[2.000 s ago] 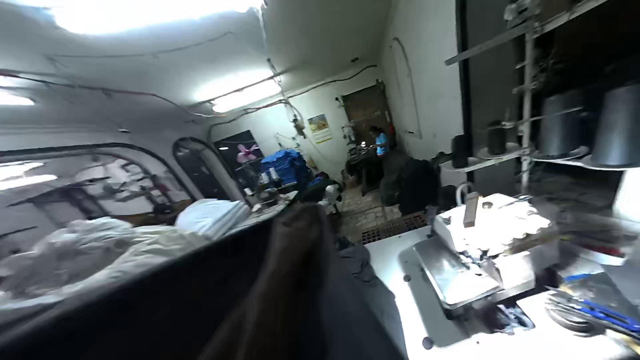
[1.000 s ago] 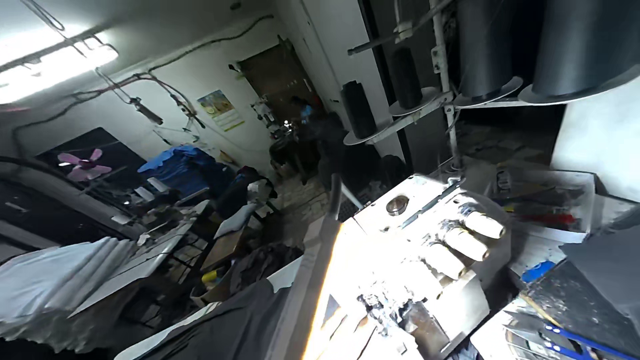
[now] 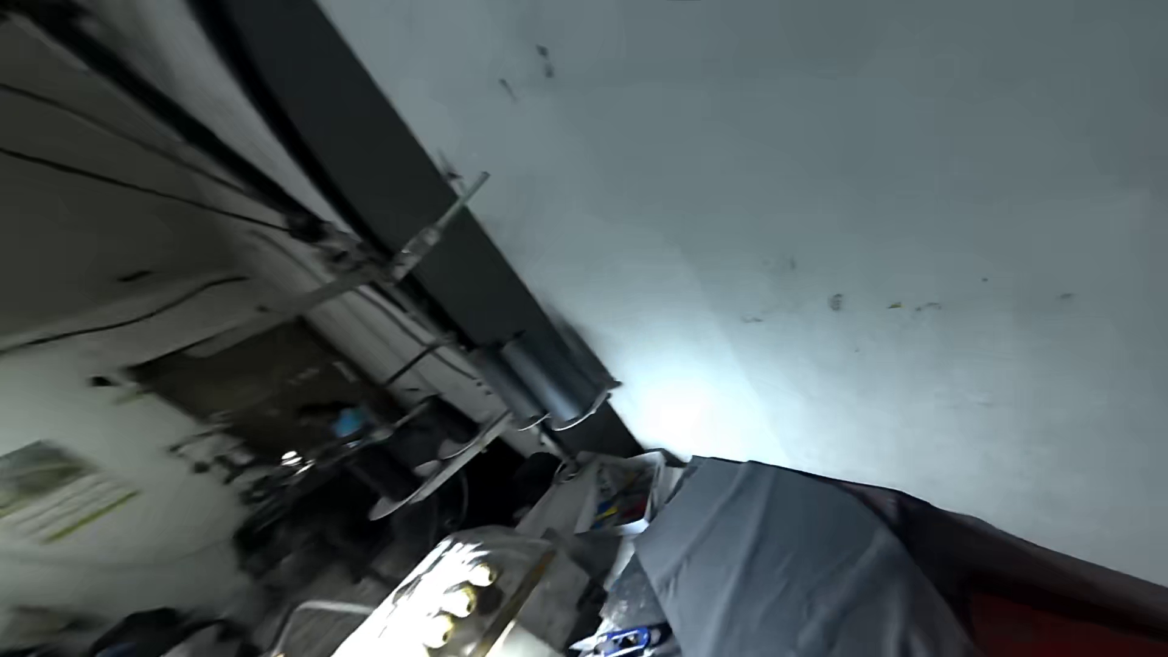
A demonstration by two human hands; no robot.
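Neither of my hands shows in the current view. A sewing machine head (image 3: 456,602) with several brass-coloured tension knobs stands at the bottom, tilted in the view and brightly lit. Grey fabric (image 3: 776,557) rises at the lower right, beside dark and red cloth (image 3: 1049,620); what holds it up cannot be seen. Blue-handled thread snips (image 3: 625,641) lie between the machine and the grey fabric. Dark thread cones (image 3: 547,379) sit on a metal thread stand (image 3: 456,470) above the machine.
A white tray (image 3: 659,484) with small coloured items lies behind the machine. The pale wall (image 3: 867,274) fills the right side. At the far left, a person in blue (image 3: 349,422) is near another lit machine, and a poster (image 3: 55,493) hangs on the wall.
The view has swung strongly right and tilted. A blurred hand at the lower middle two seconds ago is out of view. Grey fabric now stands higher at the lower right.
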